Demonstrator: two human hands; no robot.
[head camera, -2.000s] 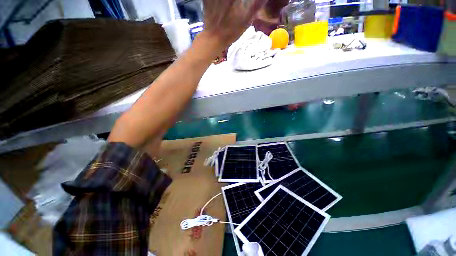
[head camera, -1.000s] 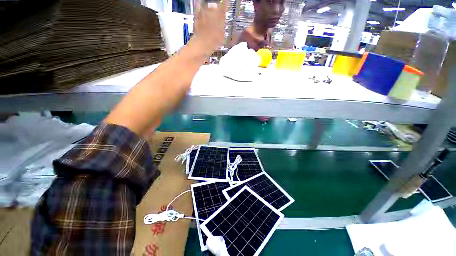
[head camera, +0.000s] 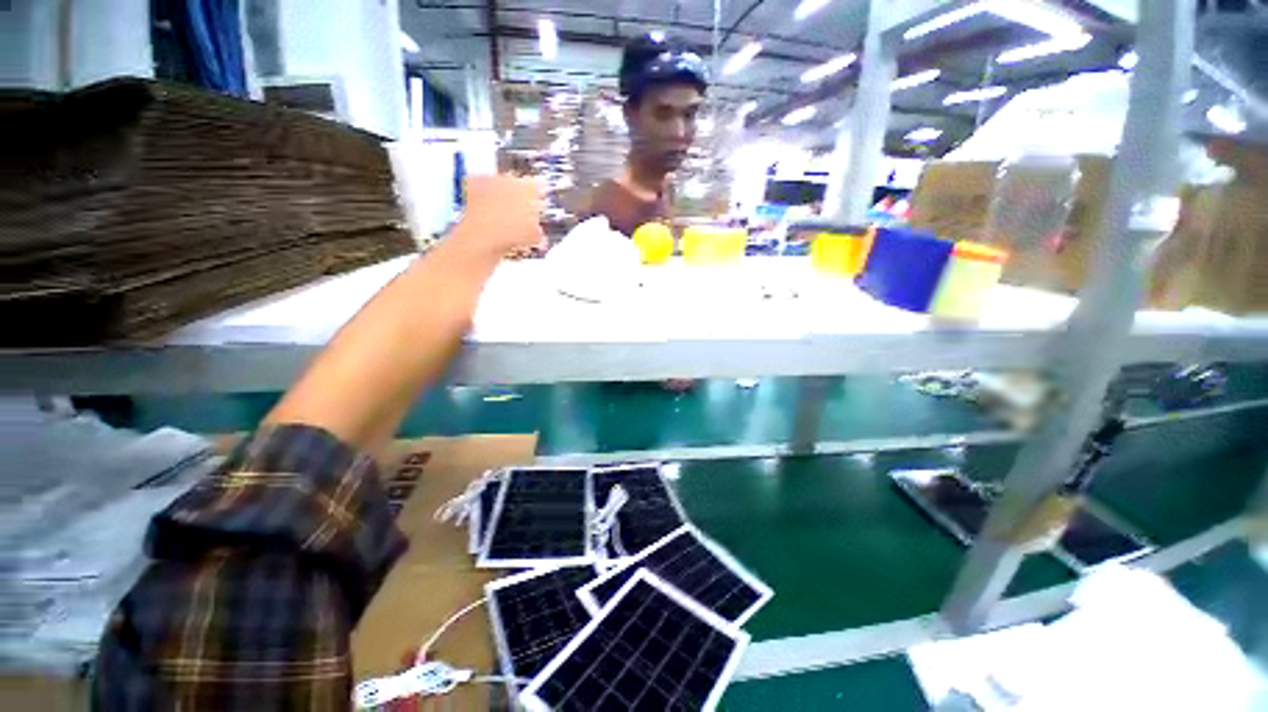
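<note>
Several black solar panels (head camera: 640, 651) with white frames and thin grid lines lie overlapping at the lower middle, partly on brown cardboard (head camera: 480, 454) and partly over the green bench. A coiled white cable (head camera: 415, 683) lies left of the front panel, and another white cord (head camera: 608, 515) rests on the rear panels. My left hand (head camera: 504, 217) is raised above the shelf, left of a white crumpled item, away from the panels. It is small and blurred, so its finger state and any held thing are unclear. My right hand is out of the picture.
A white-topped metal shelf (head camera: 723, 356) crosses the view. It bears stacked brown cardboard (head camera: 230, 216), a white crumpled item (head camera: 595, 260) and yellow and blue items (head camera: 907, 269). White sheets lie left (head camera: 84, 529) and lower right (head camera: 1099, 654). A person (head camera: 647, 146) stands behind.
The view has tilted up and shifted, so the shelf and panels sit lower and the person shows more fully. My left arm stays extended over the shelf. The panels keep their arrangement.
</note>
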